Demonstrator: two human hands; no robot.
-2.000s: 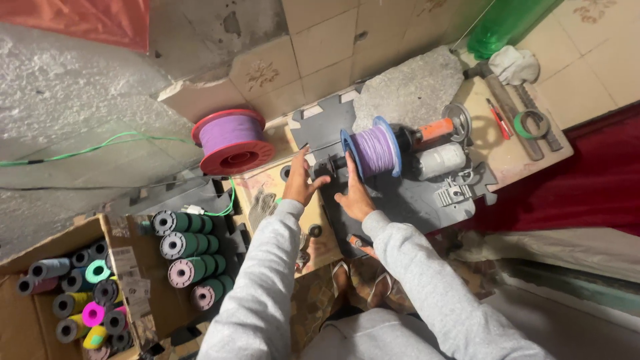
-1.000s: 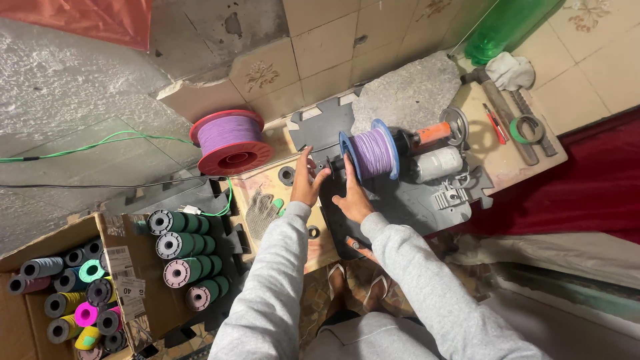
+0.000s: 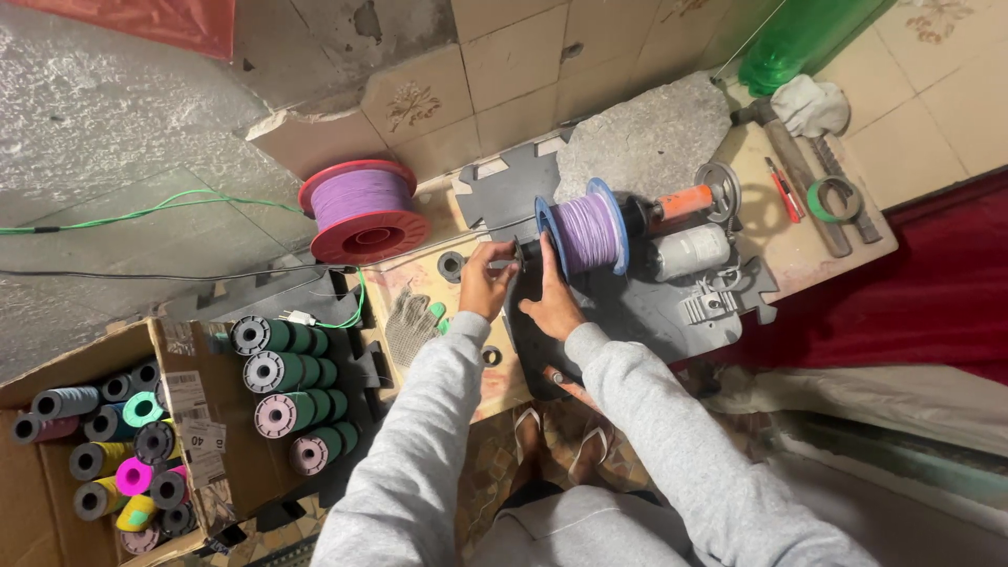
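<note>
A blue-flanged spool of lilac line [image 3: 587,230] sits sideways on a motor-driven winder, whose orange part [image 3: 683,203] and grey cylindrical motor [image 3: 691,252] lie to its right. My right hand [image 3: 554,303] rests against the spool's left flange, fingers pointing up along it. Left of it, my left hand [image 3: 487,279] pinches a small dark disc-like part [image 3: 518,253] between thumb and fingers, apart from the flange. A red-flanged spool of purple line [image 3: 362,206] stands further left near the wall. A dark ring [image 3: 451,267] lies beside my left hand.
A textured work glove [image 3: 411,323] and a small ring [image 3: 491,356] lie on the board. Green thread spools [image 3: 303,374] stand beside a cardboard box [image 3: 185,394] of mixed spools. A hammer [image 3: 803,185], red cutter [image 3: 784,191] and green tape roll [image 3: 835,200] lie right. A stone slab [image 3: 646,138] is behind.
My left hand has drawn slightly away from the blue-flanged spool, with the small dark part now visible in its fingers. My right hand stays at the flange.
</note>
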